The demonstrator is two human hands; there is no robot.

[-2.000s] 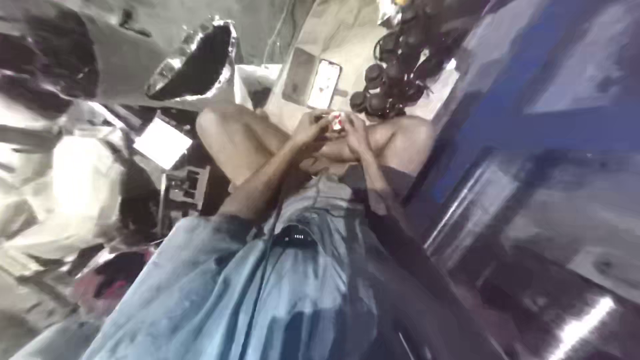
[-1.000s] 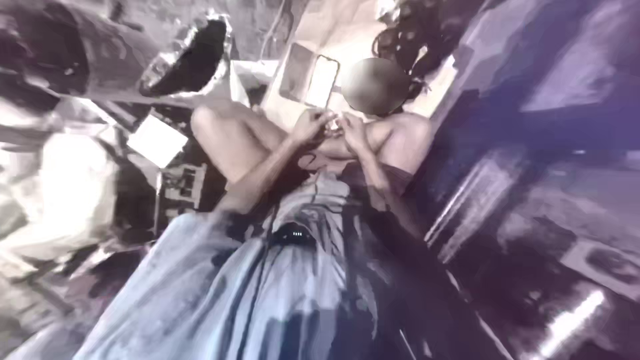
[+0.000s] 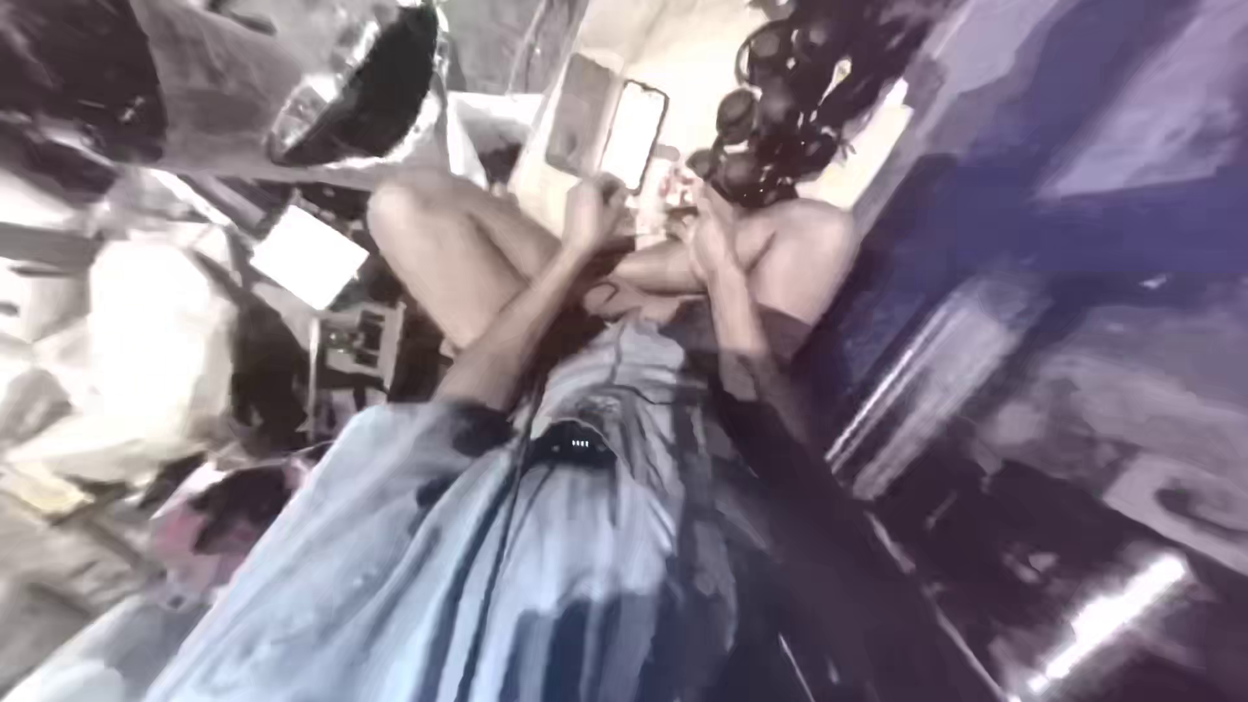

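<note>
My left hand (image 3: 593, 213) is over my crossed legs with its fingers curled, just below a smartphone (image 3: 635, 135) with a bright screen. Blur hides whether it holds anything. My right hand (image 3: 710, 232) is raised a short way to the right, fingers pointing up, near a small red and white thing (image 3: 677, 185) too blurred to name. Whether that thing is in the fingers or behind them cannot be told. A heap of dark round objects (image 3: 765, 117) lies just beyond my right hand. A grey flat rectangular thing (image 3: 581, 112) lies left of the phone.
A pale board or sheet (image 3: 682, 39) lies under the phone and the dark heap. At left are a white square (image 3: 310, 257), a grey frame-like object (image 3: 363, 339) and pale bags (image 3: 161, 322). An open silvery sack (image 3: 375, 88) is at upper left. A blue surface (image 3: 1024, 224) stands at right.
My two hands were close together around a small thing, partly red two seconds ago; now they are apart. A blurred round dark shape over the heap one second ago no longer shows.
</note>
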